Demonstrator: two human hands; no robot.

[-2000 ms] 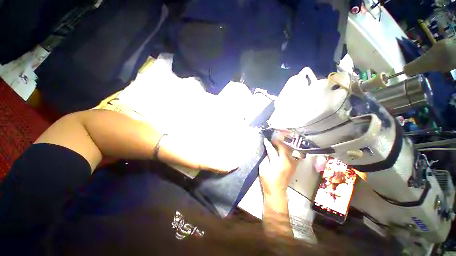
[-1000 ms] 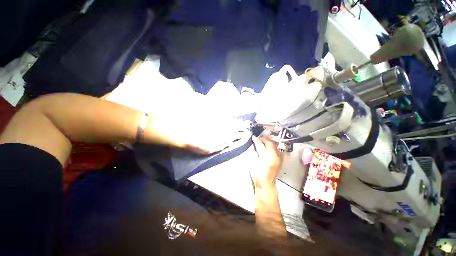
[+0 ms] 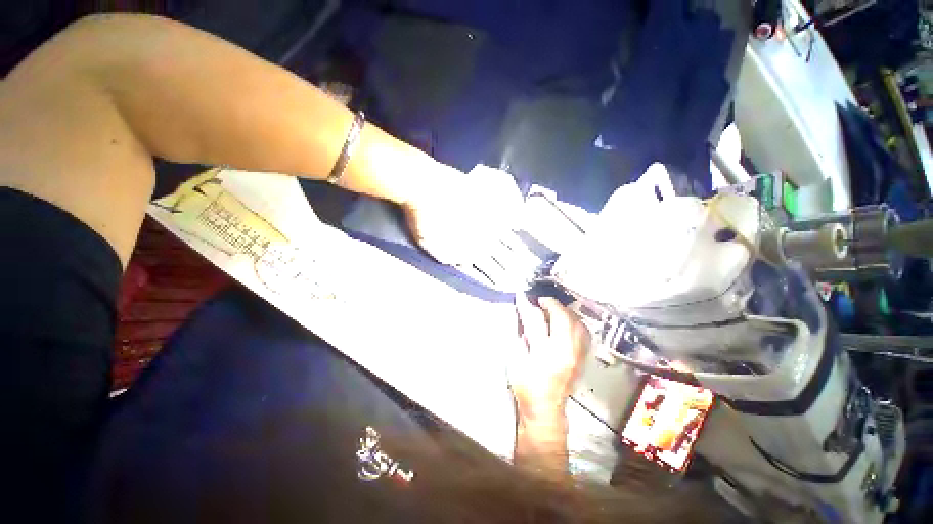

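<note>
A dark navy cut piece point(image 3: 409, 264) lies on the bright table point(image 3: 379, 333), its right end at the needle area of the cream-white sewing machine point(image 3: 685, 251). My left hand point(image 3: 476, 230) is on the piece left of the needle area, washed out by glare; its fingers point toward the needle. My right hand point(image 3: 549, 348) is at the near side of the needle area, fingertips by the dark fabric. Glare hides the presser foot and whether either hand grips the fabric.
A phone point(image 3: 667, 422) with a bright screen lies against the machine. Large dark navy fabric heaps point(image 3: 481, 72) lie beyond the table. Marked yellowish paper point(image 3: 230, 225) is at the table's left end. Red mesh point(image 3: 169, 307) shows at lower left. A silver cylinder point(image 3: 873, 241) is behind the machine.
My left arm has swung up and away from me, and its hand is now beyond the piece. The piece has turned and points to the far left. My right hand stays by the needle.
</note>
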